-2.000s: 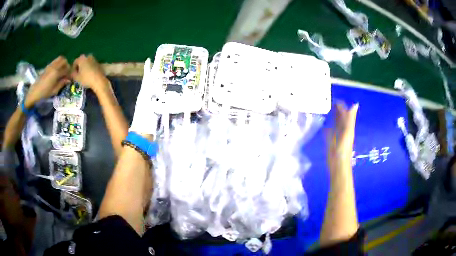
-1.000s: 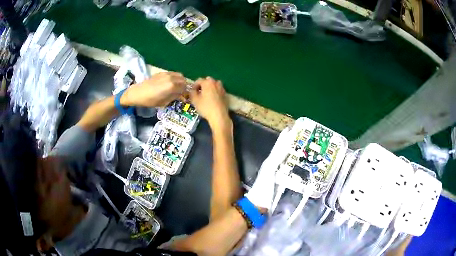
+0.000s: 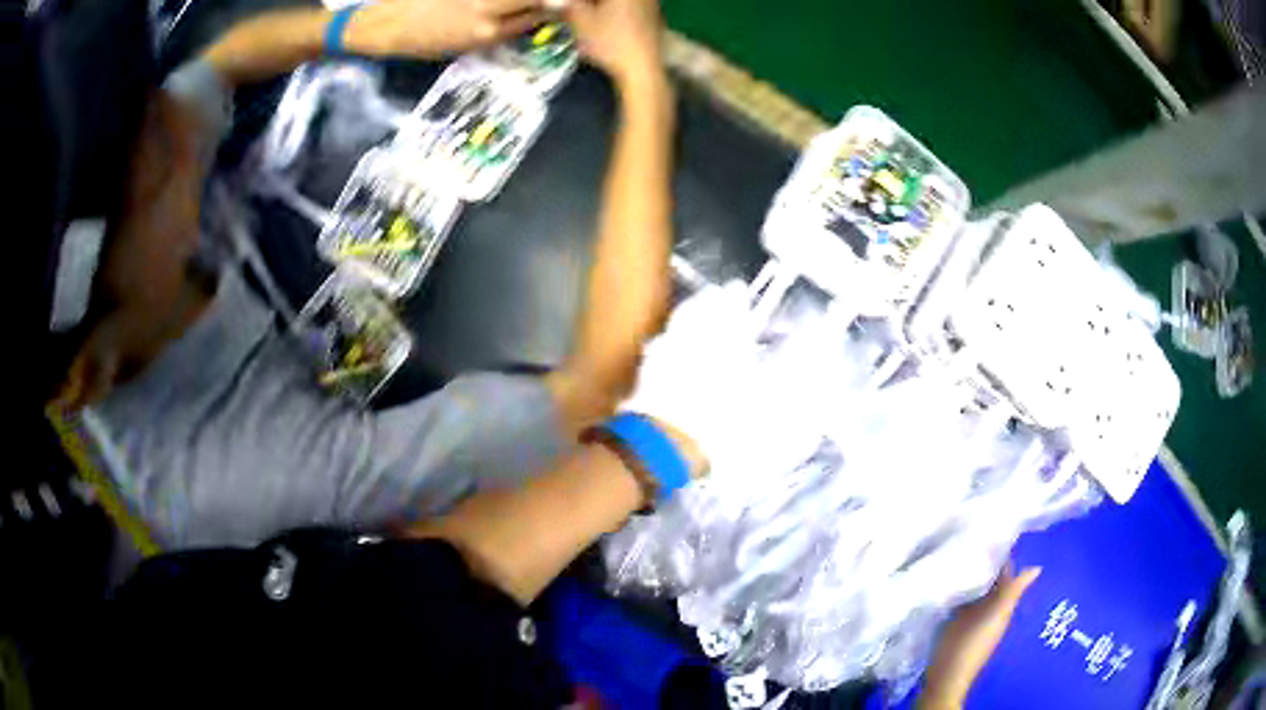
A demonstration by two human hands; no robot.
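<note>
An open power strip housing (image 3: 875, 194) shows its circuit board and wires at the left end of a row of white power strips. A power strip with its outlet face up (image 3: 1062, 340) lies at the right end. Their cords run into a heap of clear plastic bags (image 3: 833, 486) below. My left hand (image 3: 701, 354), in a white glove, is at the left side of the bags; its fingers blend with them. My right hand (image 3: 983, 631) is bare and blurred, at the lower right edge of the bags. Its grip is unclear.
Another worker's arms (image 3: 639, 236) reach across the dark mat (image 3: 521, 278) beside several open housings (image 3: 382, 229). A blue sheet (image 3: 1138, 583) lies under the bags. The green conveyor (image 3: 833, 56) and a grey post (image 3: 1152, 167) are beyond.
The view has swung left, then down. My left hand has moved from beside the open housing down to the bags. My right hand has come down to the bags' lower right edge.
</note>
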